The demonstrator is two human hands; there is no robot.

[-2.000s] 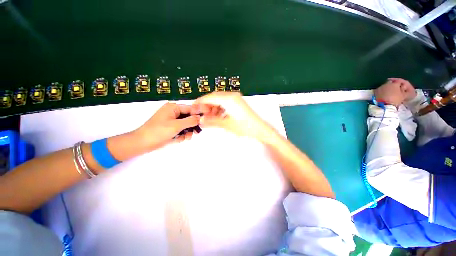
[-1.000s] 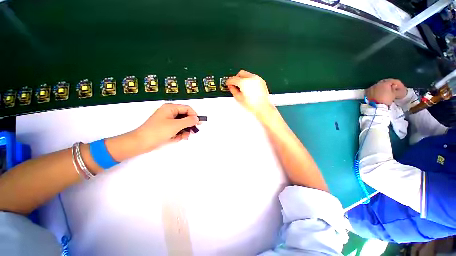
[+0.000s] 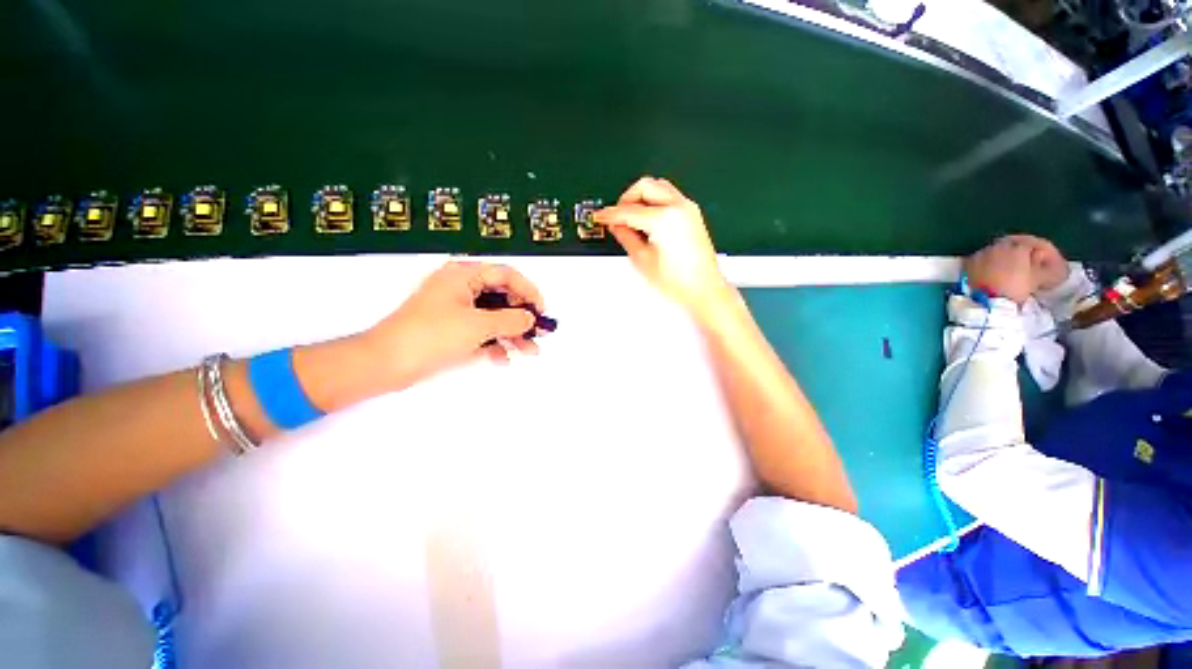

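My left hand (image 3: 473, 314), with silver bangles and a blue wrist strap, is over the white sheet (image 3: 392, 497). Its fingers are closed around small black parts (image 3: 545, 323), one end sticking out past the fingertips. My right hand (image 3: 669, 238) is at the near edge of the green belt. Its thumb and index finger are at the right side of the rightmost visible circuit board (image 3: 587, 220). Whether they hold the board or a small part cannot be told. More boards (image 3: 391, 208) with yellow squares lie in a row to the left.
The green belt (image 3: 392, 92) runs beyond the sheet. A blue bin (image 3: 29, 366) is at the left edge. On the right, a teal mat (image 3: 817, 379) carries a small black piece (image 3: 886, 348). Another person's hands (image 3: 1017, 268) and an amber tool (image 3: 1135, 295) are farther right.
My right hand has left my left hand and moved up and right to the board row, where it has stayed since one second ago. My left hand still holds the black parts.
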